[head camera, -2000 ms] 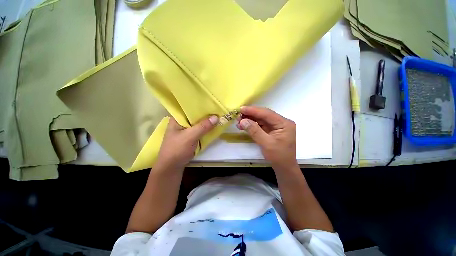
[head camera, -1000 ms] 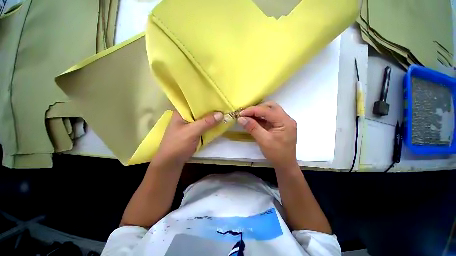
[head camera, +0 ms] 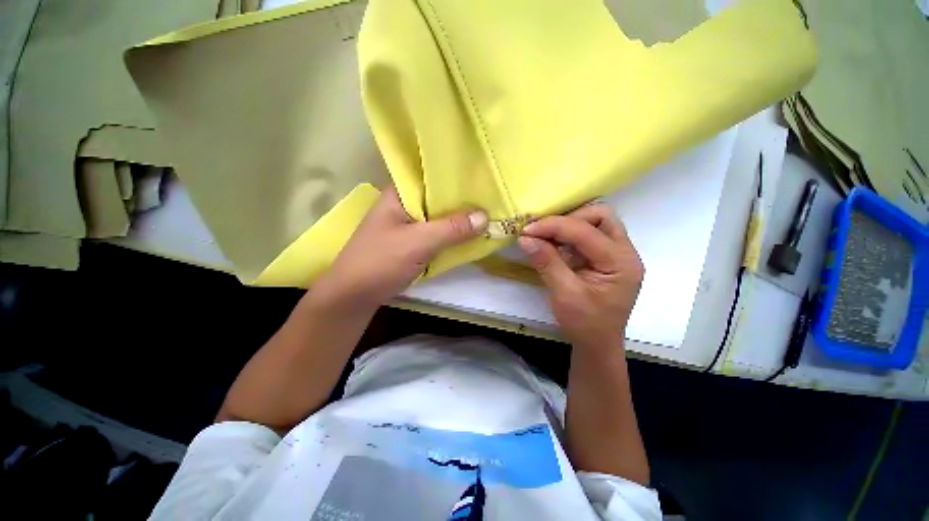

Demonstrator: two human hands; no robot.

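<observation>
A large panel [head camera: 570, 112], bright yellow on one face and dull olive on the other, lies folded in front of me. A stitched seam [head camera: 472, 107] runs down it to a small pale, brassy cluster [head camera: 506, 226] at its near end. My left hand [head camera: 392, 244] grips the panel, thumb on top just left of the cluster. My right hand [head camera: 589, 267] pinches at the right side of the cluster with thumb and forefinger. What exactly the fingertips hold is too small to tell.
A white board [head camera: 672, 239] lies under the panel. To the right are a yellow pen tool [head camera: 755, 234] with a black cord, a dark block-ended tool [head camera: 794, 232], a slim black tool [head camera: 801, 331] and a blue tray [head camera: 832, 321] of small grey pieces. Olive panels [head camera: 51, 132] lie left and far right.
The view has turned and shifted, so the table looks tilted and the panel and hands sit further right. Both hands keep their hold at the seam end.
</observation>
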